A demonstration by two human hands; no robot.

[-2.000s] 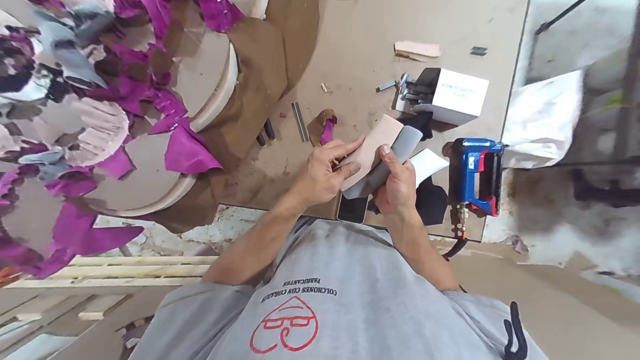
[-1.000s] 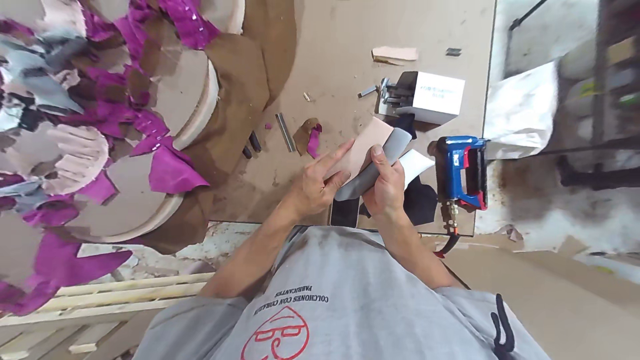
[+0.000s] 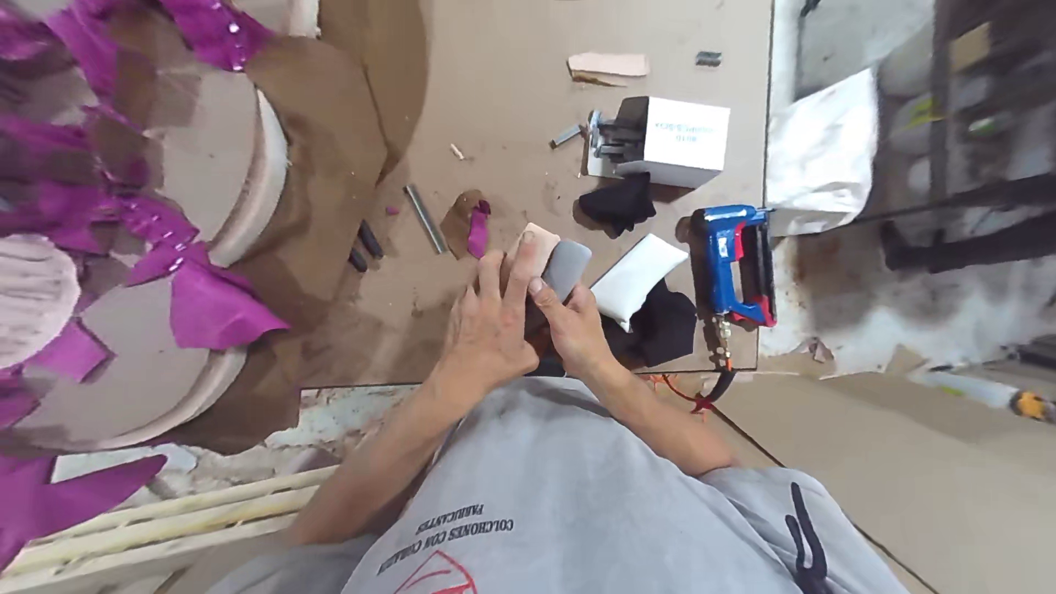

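Close to my body, at the table's near edge, my left hand [image 3: 487, 322] presses its fingers on a pale pink fabric piece [image 3: 540, 239]. My right hand [image 3: 573, 326] grips a grey fabric-covered piece [image 3: 568, 266] with the thumb on top; the two pieces lie against each other, and their undersides are hidden. Right of my hands are a small white cushion-like piece [image 3: 639, 276] and black cloth [image 3: 667, 326]. A blue pneumatic staple gun [image 3: 726, 264] lies farther right with its hose attached. Beyond my hands sits an open white box [image 3: 685, 140] with staple strips.
Round padded panels [image 3: 198, 157] with magenta fabric strips [image 3: 219, 301] cover the left side, over brown material. Metal staple strips [image 3: 425, 219], a magenta scrap [image 3: 478, 229], a black cloth piece [image 3: 619, 202] and a pink scrap [image 3: 610, 64] lie on the table. A white bag [image 3: 825, 157] is beyond its right edge.
The pink and grey pieces have come lower and nearer my body, and less of them shows between my hands. My left fingers now lie extended over the pink piece.
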